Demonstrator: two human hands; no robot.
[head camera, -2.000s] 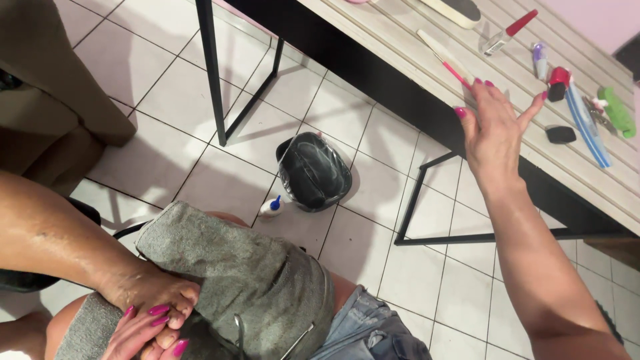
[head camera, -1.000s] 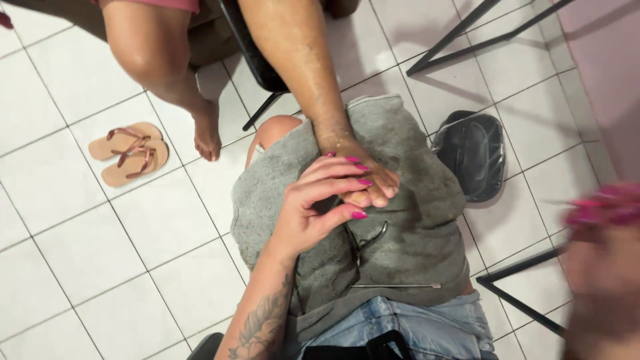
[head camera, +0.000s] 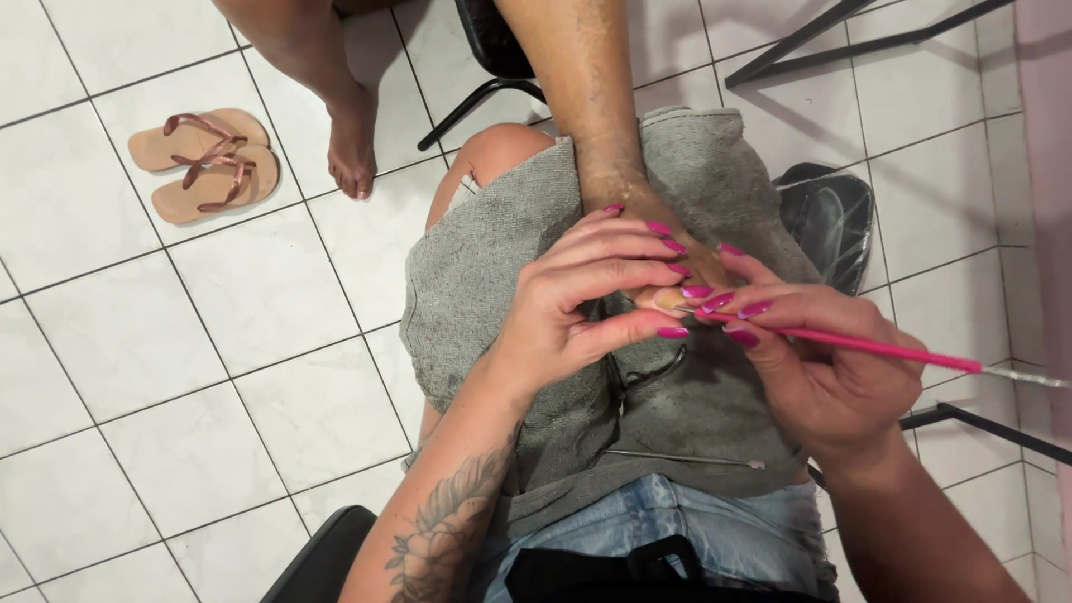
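Another person's foot (head camera: 641, 201) rests on a grey towel (head camera: 494, 285) spread over my lap. My left hand (head camera: 586, 289) holds its toes, thumb below and fingers over the top. In my right hand (head camera: 825, 347) is a thin pink-handled tool (head camera: 879, 347), pinched between thumb and fingers, its fine metal tip at the big toe's nail (head camera: 670, 299). The tool's other end is pale and glittery. On the towel near my waist lies a slim metal tool (head camera: 687, 458). A curved metal implement (head camera: 662, 367) lies partly in a towel fold just below the toes.
Tan flip-flops (head camera: 213, 180) lie on the white tiled floor at the left, near the person's other foot (head camera: 352, 155). A black basin (head camera: 829, 222) lined with clear plastic stands right of the towel. Black metal legs (head camera: 796, 50) and a black chair (head camera: 494, 38) are at the top.
My right hand, at the table two seconds ago, is now at the toes with the pink-handled tool. My left hand still holds the foot. The view has swung from the table to my lap.
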